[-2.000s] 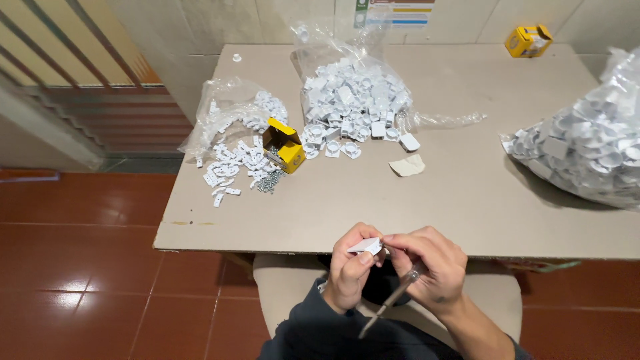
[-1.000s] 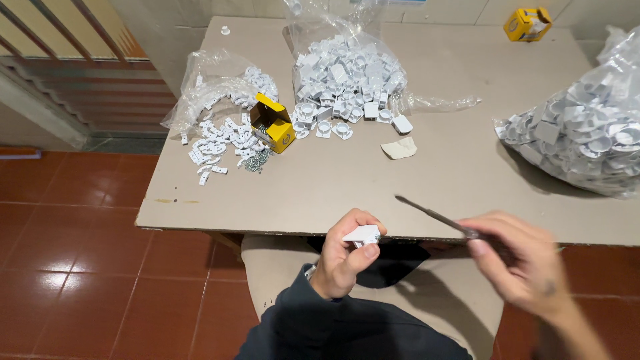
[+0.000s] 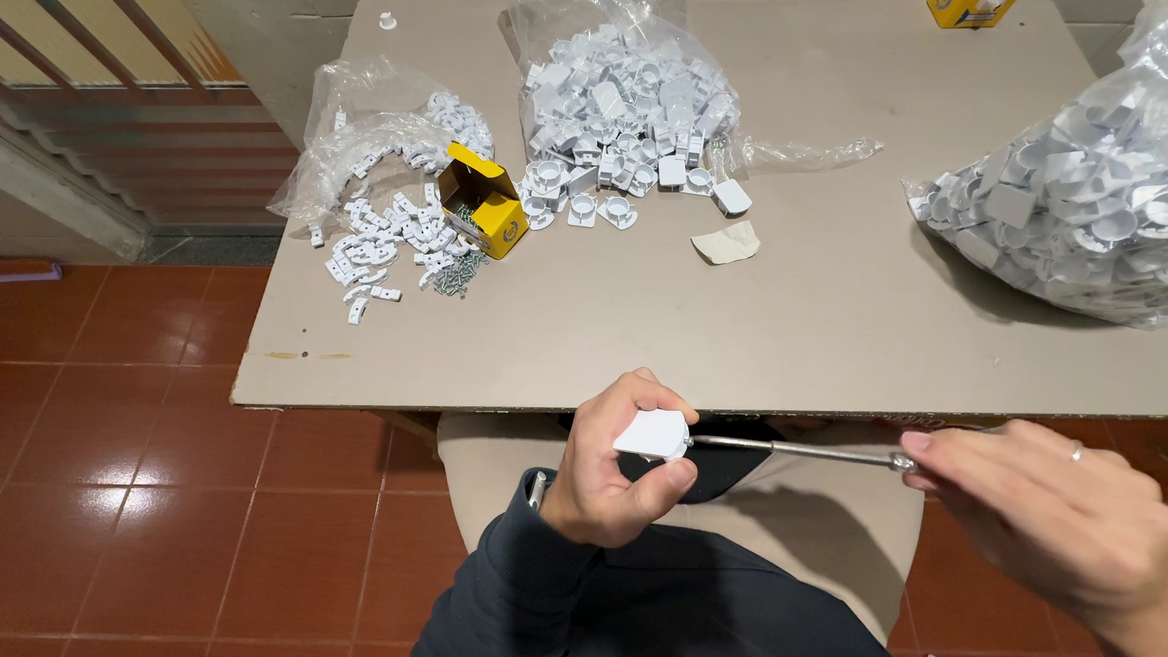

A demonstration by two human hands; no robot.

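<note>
My left hand point(image 3: 613, 465) holds a white plastic part point(image 3: 655, 432) between thumb and fingers, just off the table's front edge. At the part's right side sits a small screw point(image 3: 690, 442), met by the tip of a long metal screwdriver point(image 3: 794, 449). My right hand point(image 3: 1040, 520) has hold of the screwdriver's other end; the fingers hide its handle. Beyond, on the table, small white clamp pieces point(image 3: 401, 233) lie beside a yellow cardboard box point(image 3: 502, 224) of screws, with loose screws point(image 3: 459, 274) in front of it.
An open clear bag of white plastic parts point(image 3: 630, 100) spills onto the table point(image 3: 547, 338). A fuller bag point(image 3: 1077, 192) stands at the right. A torn paper piece point(image 3: 727, 244) lies mid-table, another yellow box point(image 3: 971, 11) at the back. A chair point(image 3: 484, 474) is below the front edge.
The screwdriver, apart from the white part one second ago, now meets the screw at its side. Two seconds ago both hands were together at the part; my right hand is now farther right.
</note>
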